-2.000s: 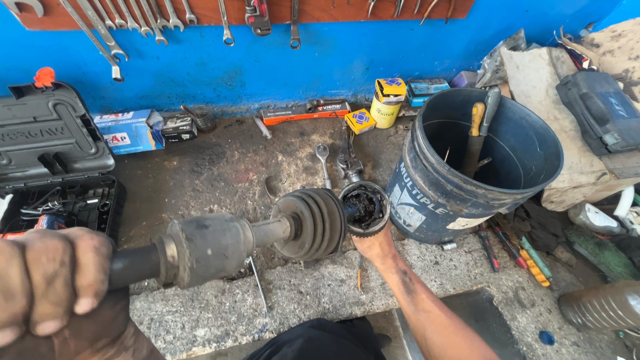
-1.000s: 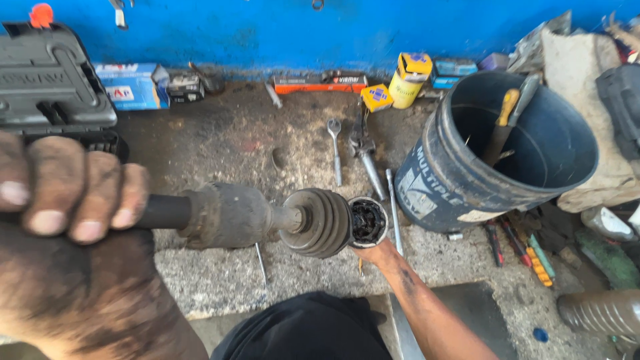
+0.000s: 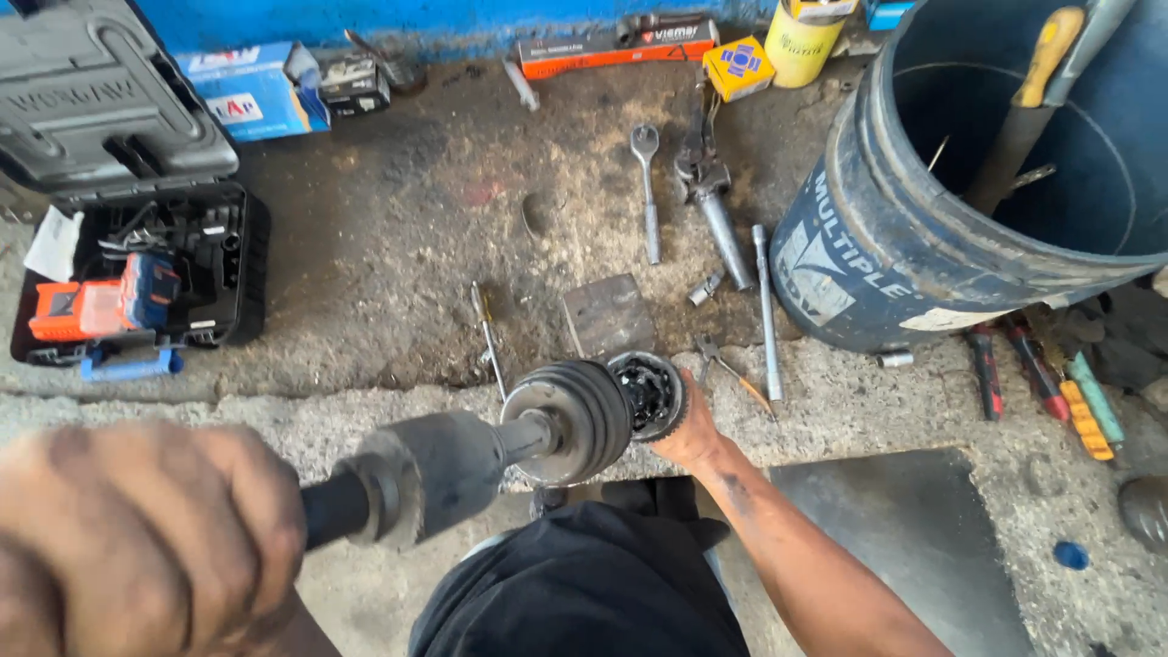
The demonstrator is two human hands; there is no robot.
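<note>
My left hand (image 3: 155, 538), dark with grime, is closed around the bar of a vehicle axle shaft (image 3: 333, 511) at the lower left. A cylindrical metal body (image 3: 438, 474) sits along the shaft, then a ribbed black CV boot (image 3: 575, 420). Beyond the boot is the open metal cup of a CV joint (image 3: 652, 397), with dark grease inside. My right hand (image 3: 693, 433) grips that cup from its right and lower side; most of its fingers are hidden behind it. The boot's wide end is against or close to the cup's edge.
A blue bucket (image 3: 835, 255) with handled tools stands at right. A ratchet (image 3: 650, 196), a socket extension bar (image 3: 768, 319), a screwdriver (image 3: 488, 338) and a metal block (image 3: 610, 315) lie ahead. An open toolcase (image 3: 246, 274) is at left, boxes (image 3: 616, 50) by the blue wall, pliers (image 3: 984, 370) at right.
The view has tilted down and moved closer to the ledge. Both hands keep their hold on the shaft and joint. The left hand has come lower in view.
</note>
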